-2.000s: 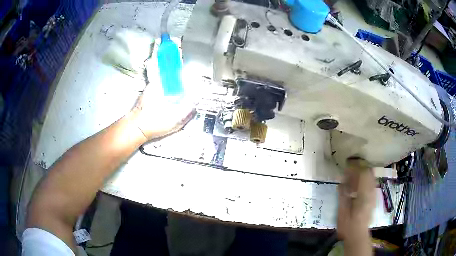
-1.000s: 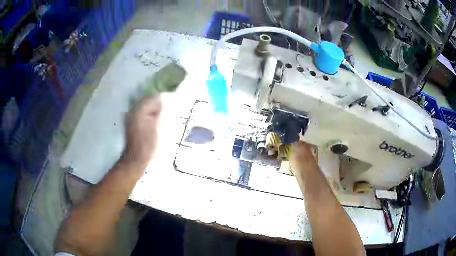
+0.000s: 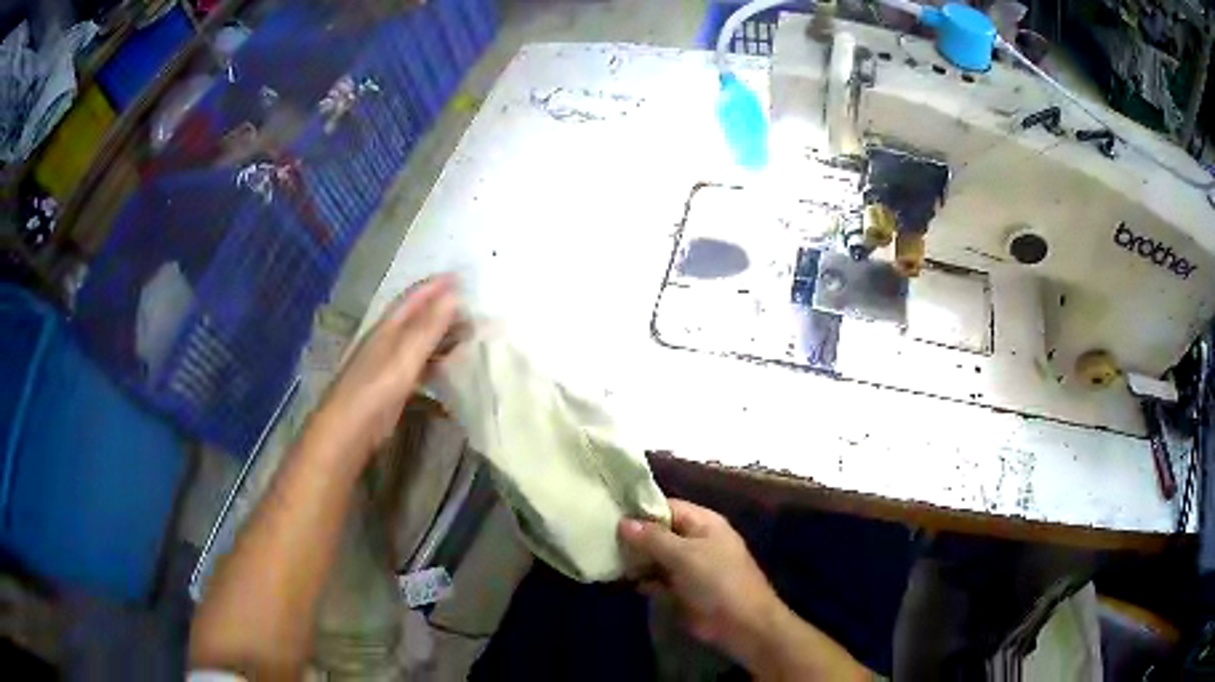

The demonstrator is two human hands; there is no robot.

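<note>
A pale khaki cloth piece (image 3: 553, 460) hangs over the left front edge of the white machine table. My right hand (image 3: 700, 566) pinches its lower right end between thumb and fingers, in front of the table edge. My left hand (image 3: 393, 366) is blurred at the cloth's upper left end; whether its fingers grip the cloth cannot be told. The off-white sewing machine (image 3: 986, 220) stands at the right, with two brass knobs (image 3: 910, 253) beside its needle area. No hand is at the needle.
A blue gooseneck lamp (image 3: 742, 123) shines over the white table (image 3: 533, 200). Blue baskets (image 3: 287, 253) and a blue bin (image 3: 87, 453) are at left. Khaki cloth (image 3: 349, 626) and a white label (image 3: 426, 586) lie below the table's left edge. A red-handled tool (image 3: 1161, 453) lies at far right.
The view has turned left. My right hand has left the machine and now holds the khaki cloth's lower end. My left hand has moved from the tabletop to the left edge.
</note>
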